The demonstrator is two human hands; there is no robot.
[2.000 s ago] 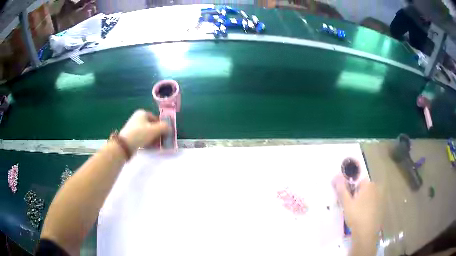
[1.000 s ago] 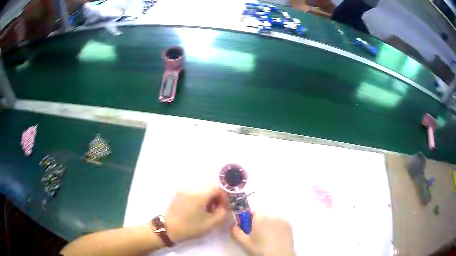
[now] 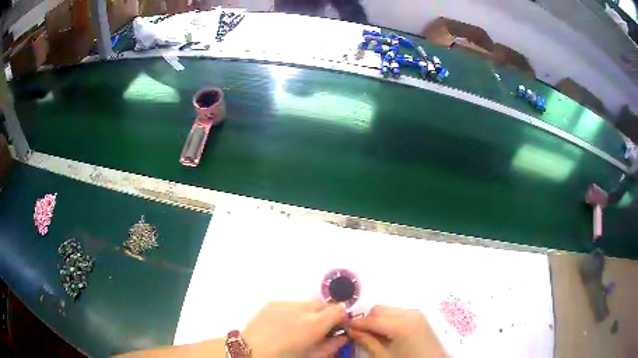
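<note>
A pink handheld unit point(image 3: 341, 287) with a round cup head and black centre lies on the white sheet point(image 3: 266, 248) near the front edge of the view. My left hand point(image 3: 290, 330) closes on its neck from the left. My right hand point(image 3: 399, 331) closes on the neck from the right, its fingertips meeting the left ones. A small silvery bit shows between the fingertips; I cannot tell what it is. A blue battery cell point(image 3: 345, 349) shows between the hands. Most of the handle is hidden by my fingers.
Another pink unit point(image 3: 208, 106) and a further one point(image 3: 596, 203) lie on the green belt point(image 3: 392, 168). Left bench: pink pile point(image 3: 44, 213), dark-silver pile point(image 3: 75, 268), brownish-grey pile point(image 3: 142, 238). Pink small parts point(image 3: 457, 314) are right on the sheet. A grey unit point(image 3: 595, 283) is on the tan board.
My left hand has let go of the unit on the belt, which has shifted left. The held unit has moved from the sheet's right side to the front middle, and both hands now meet at its neck.
</note>
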